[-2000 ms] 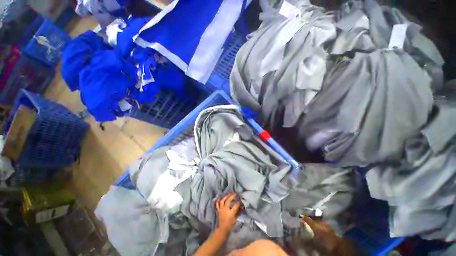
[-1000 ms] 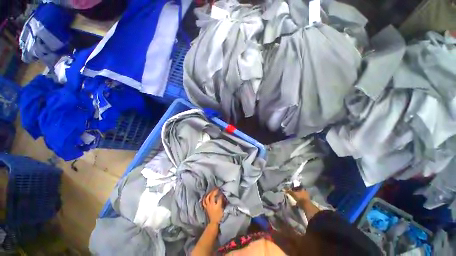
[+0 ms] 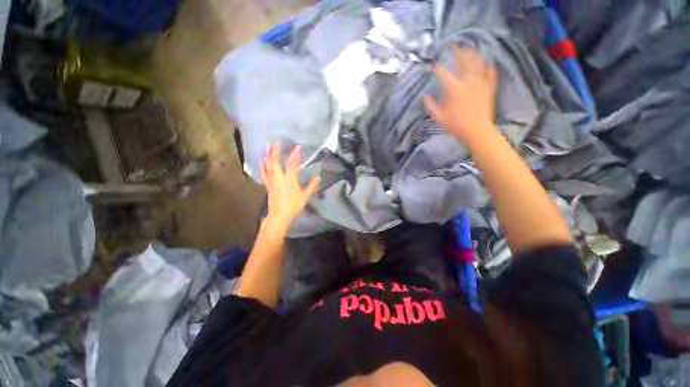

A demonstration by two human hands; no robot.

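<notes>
A large heap of grey cut pieces (image 3: 424,181) lies over a blue crate (image 3: 567,64) with a red mark on its rim. White pieces (image 3: 352,75) show among the grey ones near the middle. My left hand (image 3: 284,181) rests with fingers apart on the lower left of the heap, beside a pale grey piece (image 3: 280,94). My right hand (image 3: 465,91) is spread over the upper part of the heap, slightly blurred. Neither hand shows a piece gripped in it.
At the left are a box with a white label (image 3: 110,94) and a pale metal frame (image 3: 106,143). Grey bundles (image 3: 144,317) lie at the lower left, with more grey pieces (image 3: 662,234) at the right. Tan floor (image 3: 219,38) shows at the upper left.
The view has swung down and to the left. My left hand has moved to the heap's lower left edge. My right hand has left the pieces on the right and lies over the heap, fingers spread.
</notes>
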